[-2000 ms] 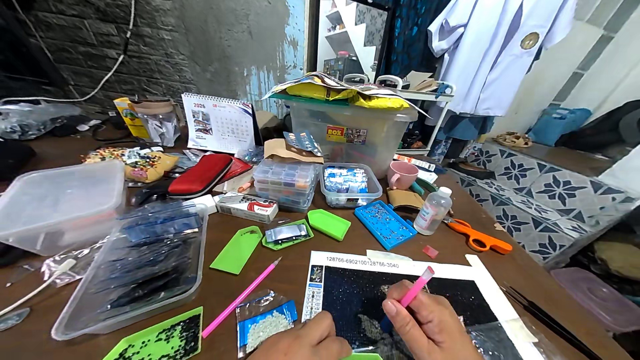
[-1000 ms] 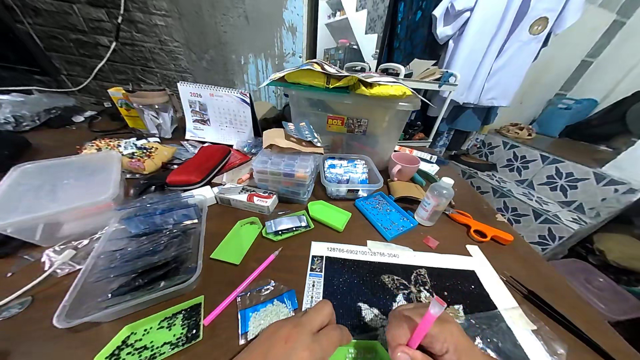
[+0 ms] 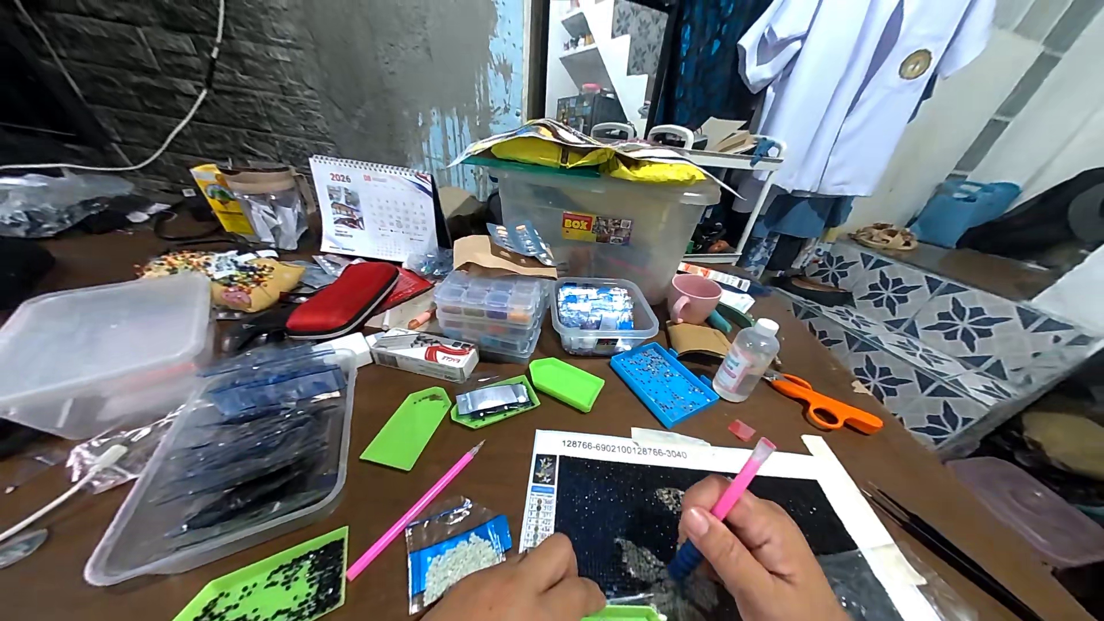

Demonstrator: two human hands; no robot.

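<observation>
My right hand (image 3: 759, 552) grips a pink diamond-painting pen (image 3: 733, 487) with a dark blue grip; its lower end is over the grey part of a dark diamond-painting canvas (image 3: 621, 500). My left hand (image 3: 526, 586) lies at the canvas's lower left edge, fingers bent, beside a green tray (image 3: 625, 613) mostly cut off by the frame; whether it holds the tray cannot be told. Left of it lie a bag of pale beads (image 3: 466, 561), a second pink pen (image 3: 418, 509) and a green tray of black beads (image 3: 285, 586).
Behind the canvas are green trays (image 3: 567, 385), a blue tray (image 3: 663, 384), a clear bottle (image 3: 745, 362) and orange scissors (image 3: 824, 404). Black tweezers (image 3: 957, 552) lie at right. A plastic container of dark packets (image 3: 341, 483) stands at left, a pink mug (image 3: 694, 297) farther back.
My right hand has tilted the pen and put its lower end over the canvas's grey area. The green tray by my left hand shows less than one second ago.
</observation>
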